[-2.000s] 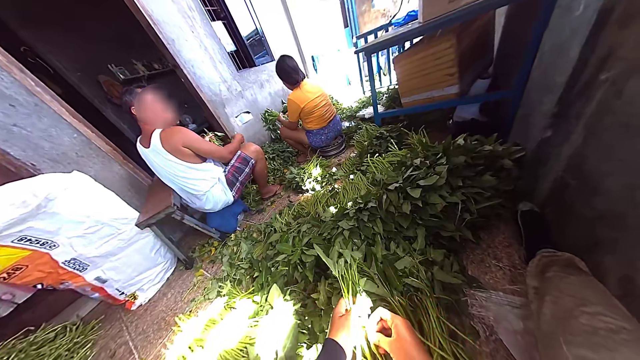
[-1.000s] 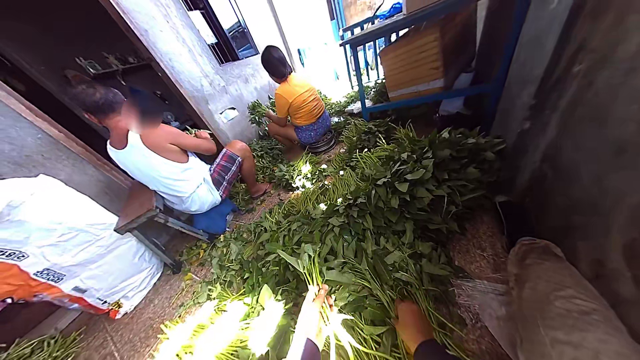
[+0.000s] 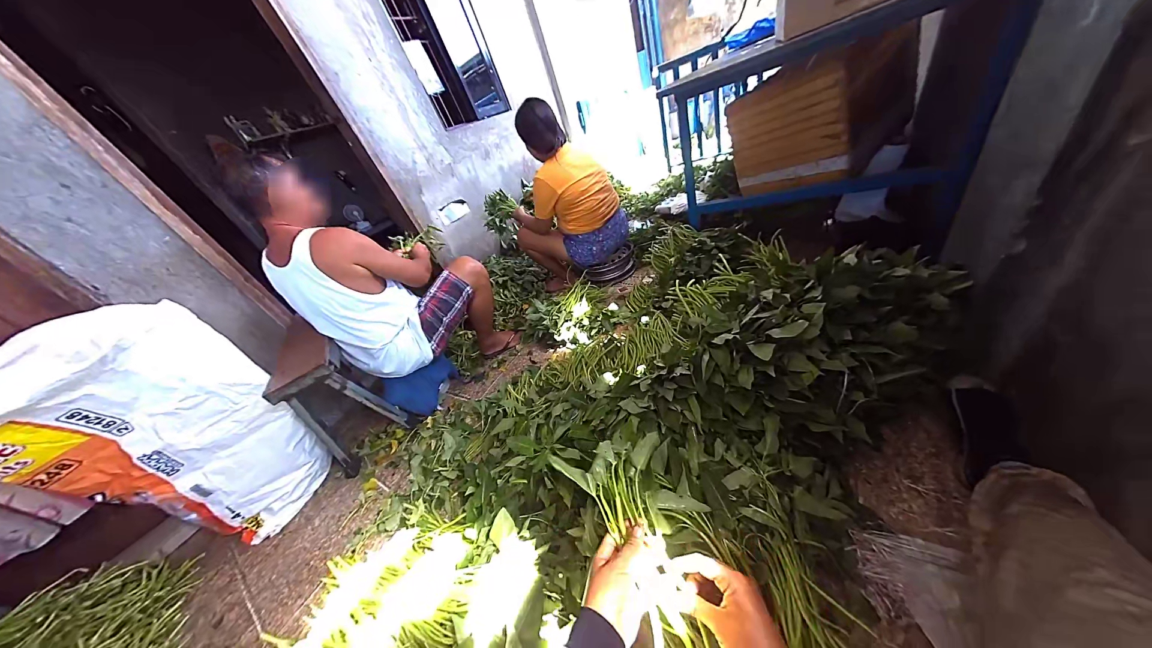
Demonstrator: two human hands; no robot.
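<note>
My left hand (image 3: 619, 576) is closed around a small bunch of leafy green stems (image 3: 621, 495) at the bottom centre, leaves pointing away from me. Close on its right, my right hand (image 3: 724, 598) has bent fingers at the lower stems; glare hides whether it grips any. Beyond and beside both hands spreads a large heap of leafy greens (image 3: 702, 405). Sunlit bundles of greens (image 3: 423, 585) lie left of my hands.
One person (image 3: 351, 288) sits on a wooden bench (image 3: 301, 355) at left, another (image 3: 576, 198) on a low seat; both hold greens. A white printed sack (image 3: 180, 396) stands at left, cut stems (image 3: 108, 603) below it. A blue metal frame (image 3: 810, 191) stands at the back right.
My right hand has moved from the heap on the right to beside my left hand, which still holds stems. The seated person at left has turned the head.
</note>
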